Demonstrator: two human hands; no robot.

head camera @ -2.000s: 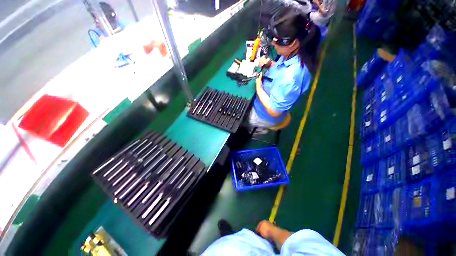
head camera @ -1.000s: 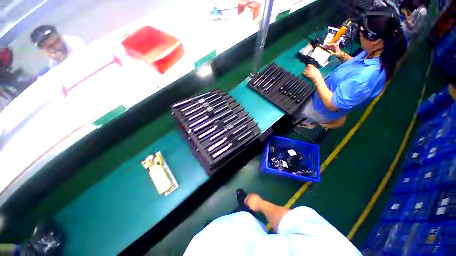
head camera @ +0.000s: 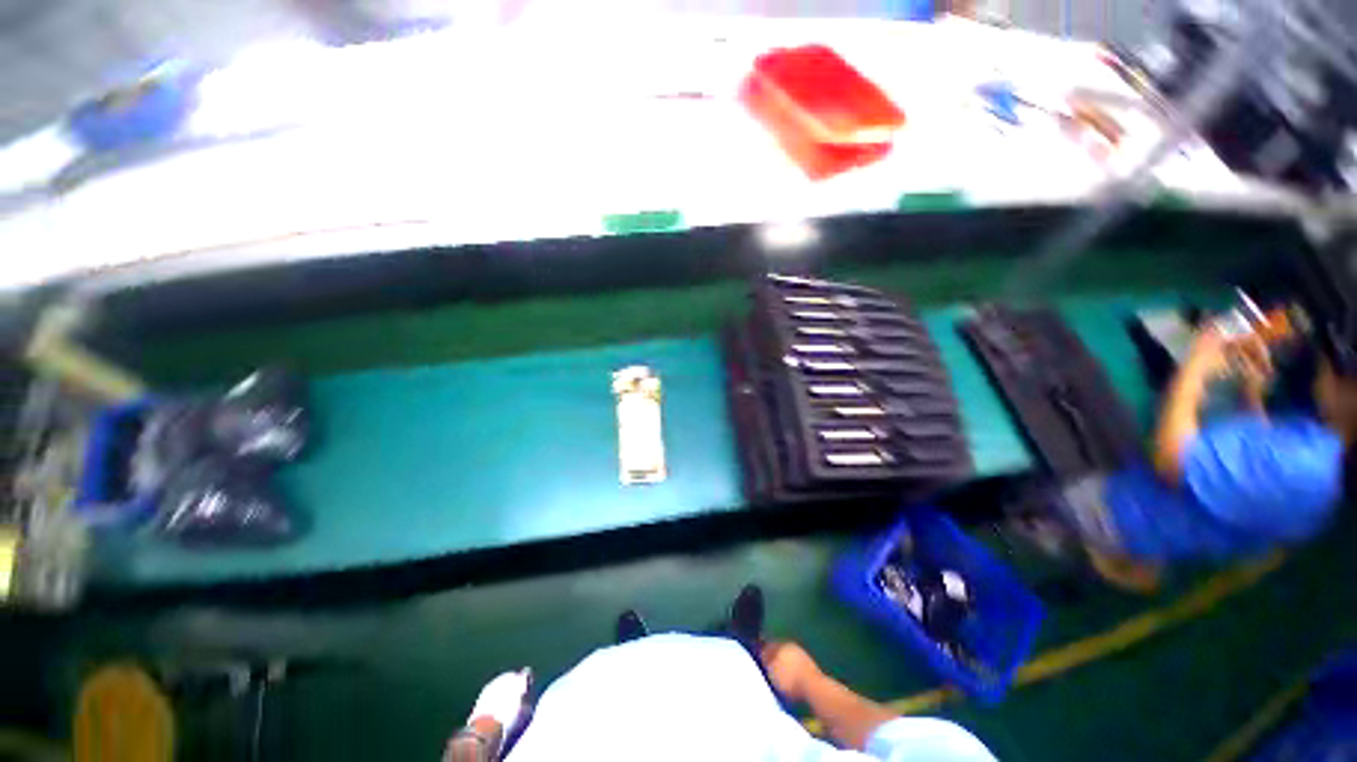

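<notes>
My left hand (head camera: 503,697), in a white glove, hangs at the lower left beside my body, small and blurred. My right hand (head camera: 784,668) is bare, low beside my body and partly hidden; its fingers do not show clearly. I cannot tell if either hand holds anything. Both are away from the bench. A small pale cream and brass-coloured fixture (head camera: 642,432) lies on the green bench (head camera: 491,447) in front of me. Right of it is a stack of black slotted trays (head camera: 930,395) with slim dark workpieces (head camera: 851,411) with silvery strips in the top one.
Bags of black parts (head camera: 223,499) and a small blue bin (head camera: 112,462) are at the bench's left end. A blue crate (head camera: 967,633) stands on the floor. Another tray (head camera: 1057,387) and a seated person (head camera: 1265,469) are right. A yellow-orange stool (head camera: 122,722) is lower left.
The view has turned left, so the trays, crate and seated person now appear farther right. The bags, small bin and stool show more at the left. My gloved left hand has come into view.
</notes>
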